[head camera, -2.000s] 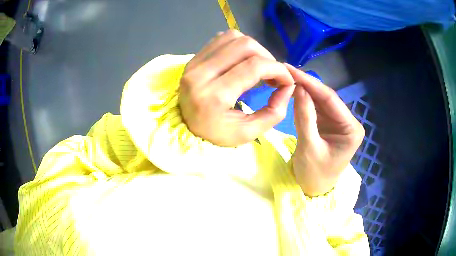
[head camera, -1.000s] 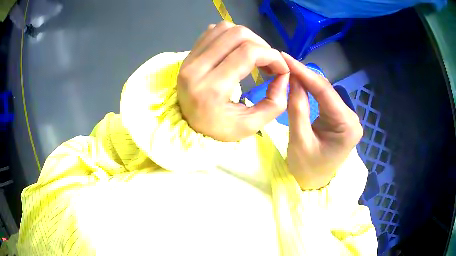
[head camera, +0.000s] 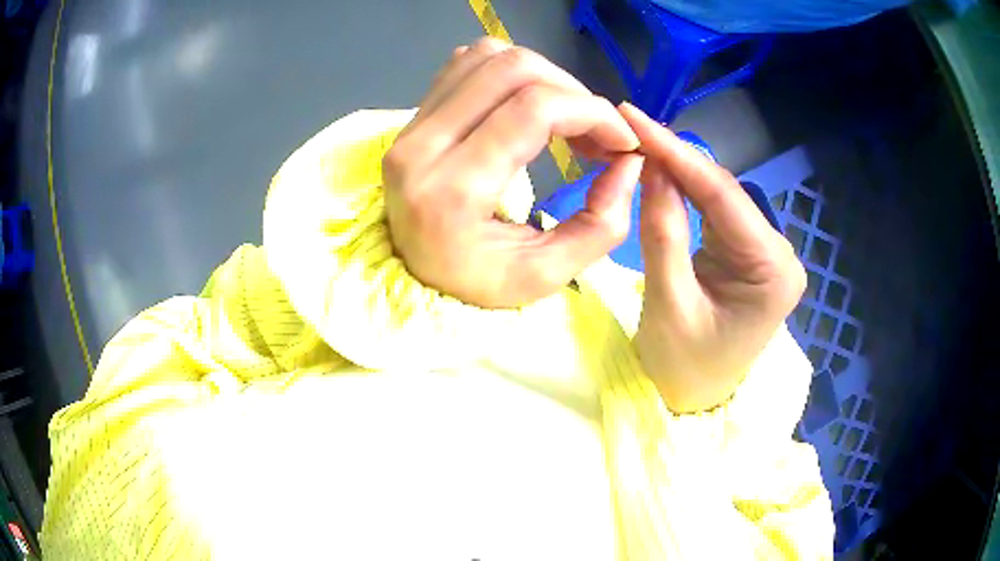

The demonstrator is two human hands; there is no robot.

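My left hand (head camera: 483, 181) is bare, its back turned up, with thumb and forefinger curled into a ring and their tips nearly together. My right hand (head camera: 718, 279) is bare, its fingertips meeting those of my left hand. Whether anything tiny is pinched between the tips cannot be told. Both hands are above the front of the yellow smock (head camera: 274, 318) that I wear, its elastic cuffs round the wrists. The smock front is overexposed to white.
A blue plastic stool (head camera: 674, 55) stands at the top beside light-blue material (head camera: 779, 11). Another blue surface (head camera: 620, 214) is partly hidden behind my hands. A blue lattice (head camera: 828, 296) lies low at the right. A green edge (head camera: 965, 77) curves at the far right. Yellow lines (head camera: 52, 208) mark the grey floor.
My hands have risen slightly and stay tip to tip. A pale and dark object at the top left has left the view. The stool and lattice have shifted slightly in view.
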